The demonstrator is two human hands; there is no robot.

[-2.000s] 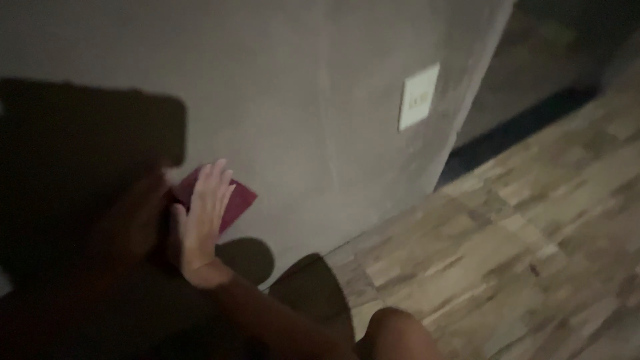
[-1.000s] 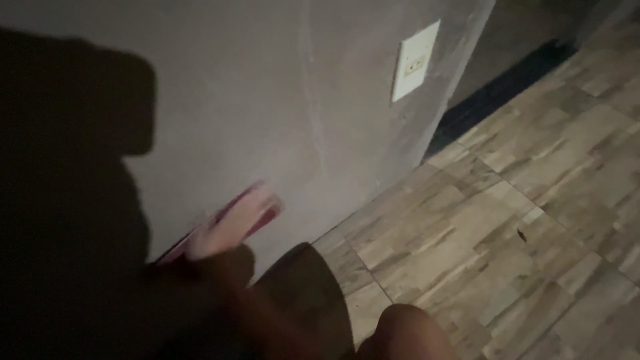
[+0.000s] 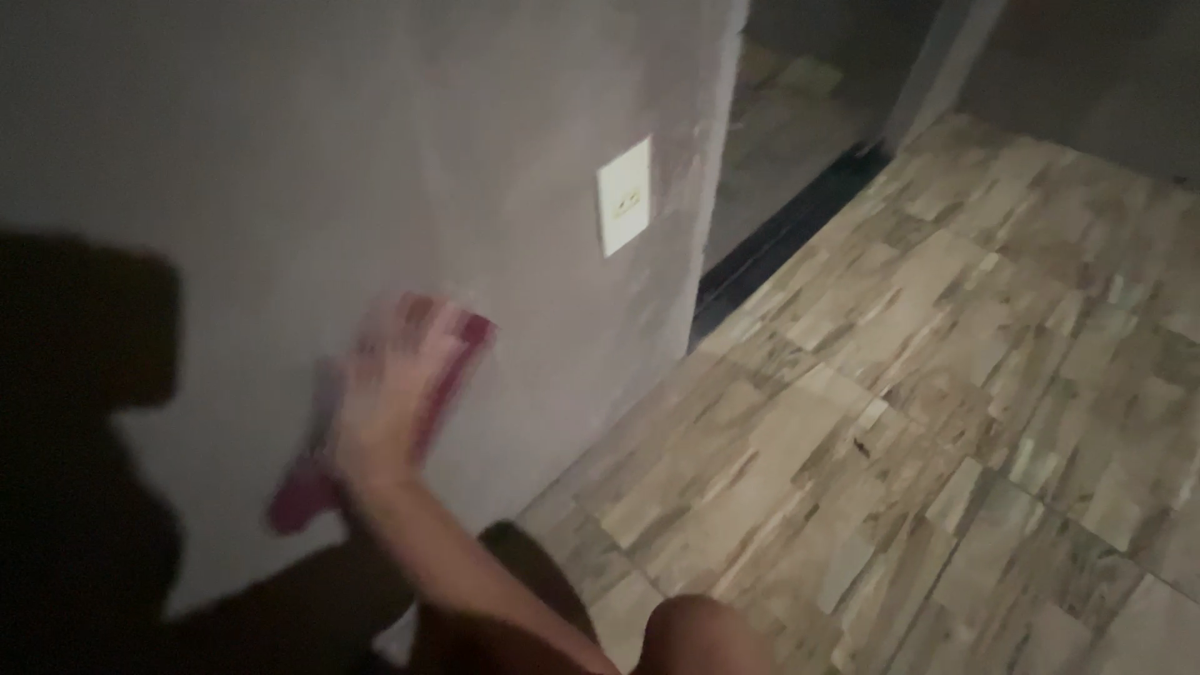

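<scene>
My right hand (image 3: 389, 403), blurred, lies over a dark red sheet (image 3: 305, 497) against the grey wall (image 3: 281, 187). Its back faces me and its fingers point up. The sheet looks like sandpaper, though blur leaves its material unsure; parts of it show beyond the fingers at upper right and below the hand at lower left. My left hand is not in view.
A white outlet plate (image 3: 625, 197) is on the wall, right of my hand. Beyond the wall's edge runs a dark threshold strip (image 3: 787, 244). Wood-look floor tiles (image 3: 844, 487) fill the right side. My knee (image 3: 703, 637) shows at the bottom, and dark shadows cover the left.
The view has shifted, with more floor and doorway showing now. My right hand stays with the red sheet at the wall, and its position against the wall has changed.
</scene>
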